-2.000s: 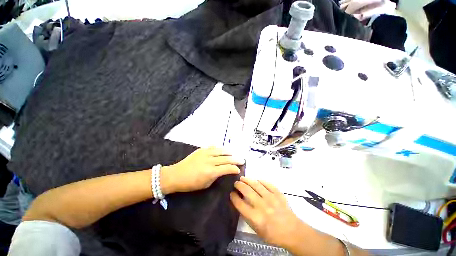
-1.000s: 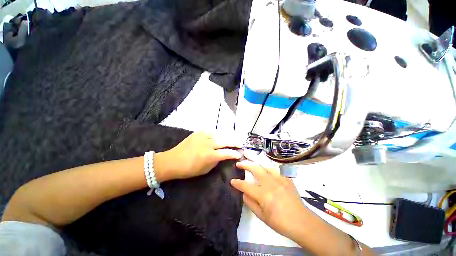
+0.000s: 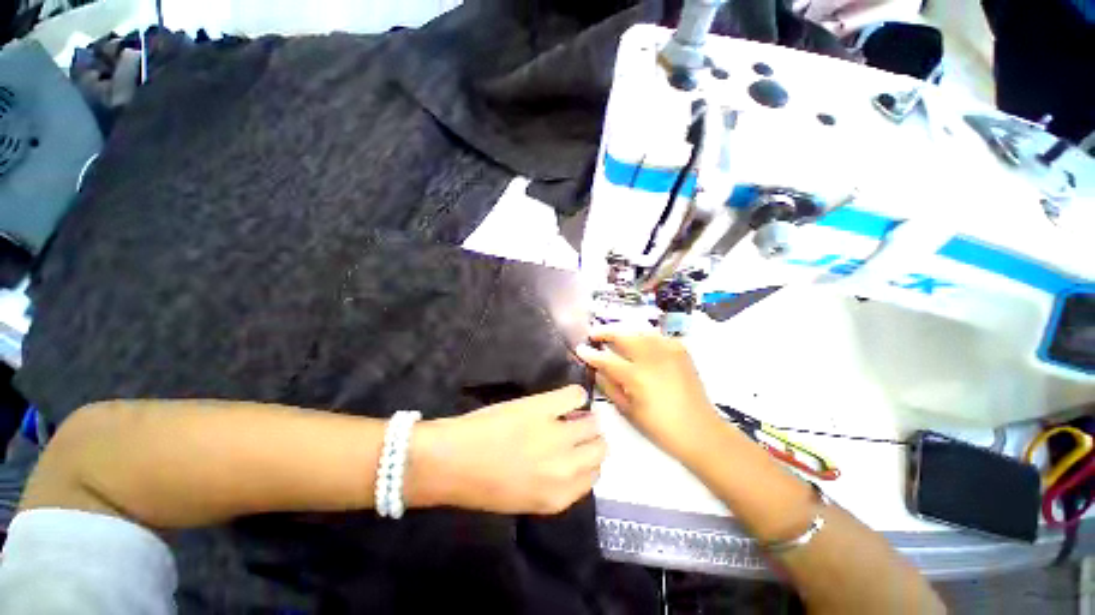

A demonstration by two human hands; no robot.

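The charcoal-black garment body (image 3: 240, 216) is spread left of the white sewing machine (image 3: 817, 144). Its right edge runs up to the presser foot and needle area (image 3: 618, 294), where a light shines on the cloth. My left hand (image 3: 528, 457) is closed on the cloth's right edge, below the needle area; its fingertips are partly hidden by the fold. My right hand (image 3: 642, 378) pinches the same edge between thumb and fingers, just below the presser foot and above my left hand. The needle tip is too small to make out.
Thread snips (image 3: 787, 451) lie on the bed right of my right wrist. A black smartphone (image 3: 975, 487) lies farther right, beside scissors with yellow and red handles (image 3: 1059, 463). A measuring tape strip (image 3: 684, 543) runs along the front edge. A grey motor housing (image 3: 42, 144) stands at left.
My left hand has moved down the cloth edge, away from the needle. My right hand now pinches the edge nearer the foot. More dark cloth shows beside the needle, and the camera view has shifted back.
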